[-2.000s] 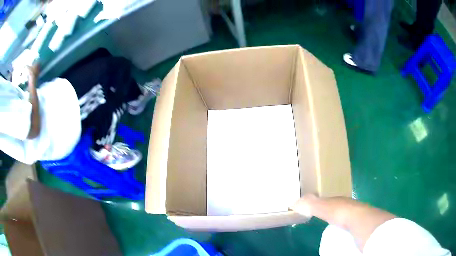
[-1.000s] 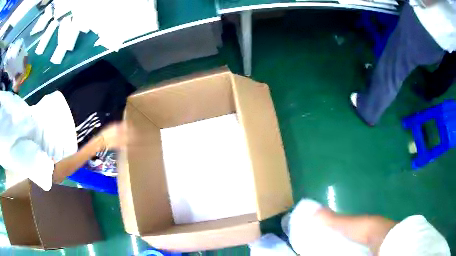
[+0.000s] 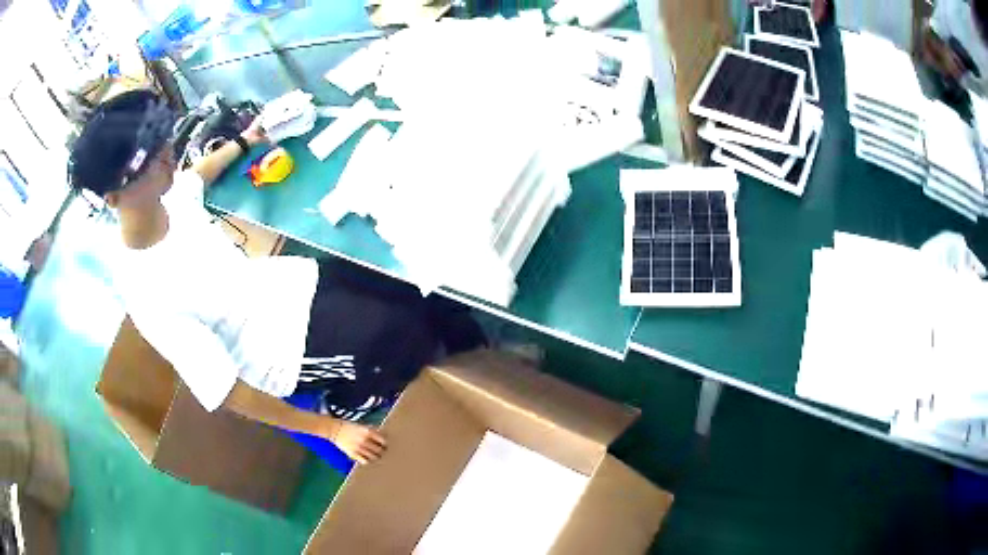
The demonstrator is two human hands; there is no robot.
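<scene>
A large open brown carton (image 3: 374, 504) stands on the floor at the lower middle, cut off by the bottom edge. A white liner sheet (image 3: 504, 501) covers its bottom. A solar panel (image 3: 683, 244) lies dark face up on the bench, with white foam at its far edge. Neither of my hands is in the picture.
A seated person (image 3: 217, 304) at the left rests one hand on the carton's rim. White panel stacks (image 3: 466, 163) cover the green bench (image 3: 585, 293); more stand at the right (image 3: 867, 325). Dark-faced panels (image 3: 753, 92) are piled at the back. A smaller carton (image 3: 217, 444) stands behind the person.
The view has swung up towards the bench. My right hand, earlier at the carton's near right corner, has left the picture. The seated person's hand has come onto the carton's rim.
</scene>
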